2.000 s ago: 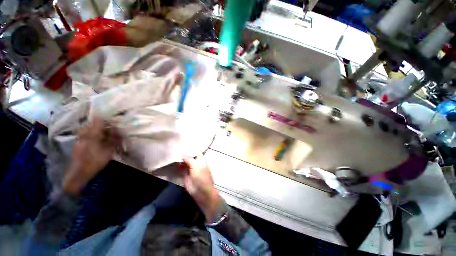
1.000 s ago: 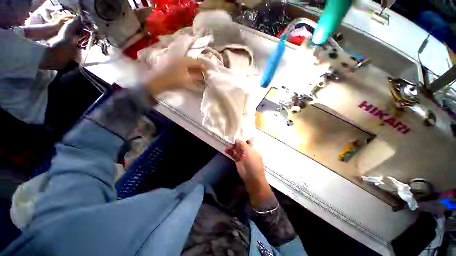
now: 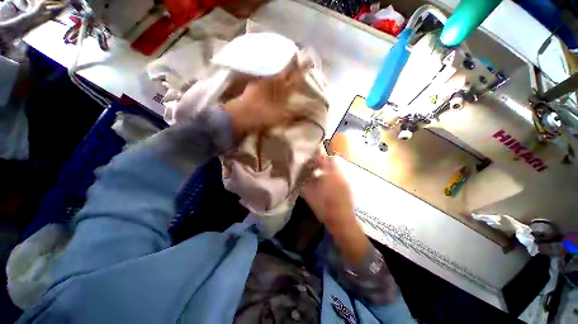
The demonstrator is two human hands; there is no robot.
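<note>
A beige garment piece [image 3: 279,152] lies bunched at the table's front edge, left of the needle, and hangs over the edge. A paler white piece [image 3: 256,54] with a rounded edge lies on top of it. My left hand [image 3: 256,107] is blurred and lies on the heap; its fingers are partly lost in the folds, so its grip is unclear. My right hand [image 3: 326,183] is at the cloth's right edge with its fingertips closed on it. The presser foot and needle [image 3: 372,134] have no cloth under them.
The sewing machine head [image 3: 520,152] stands at right. A blue lamp [image 3: 389,69] hangs above the needle. A yellow-green tool [image 3: 456,181] and a white scrap [image 3: 507,228] lie at right. A red bundle [image 3: 155,31] is upper left. A blue crate [image 3: 73,152] is below the table.
The cloth was spread left of the needle, then gathered; now it is bunched and hangs over the table's edge. My left hand has moved right on the cloth. The view has shifted.
</note>
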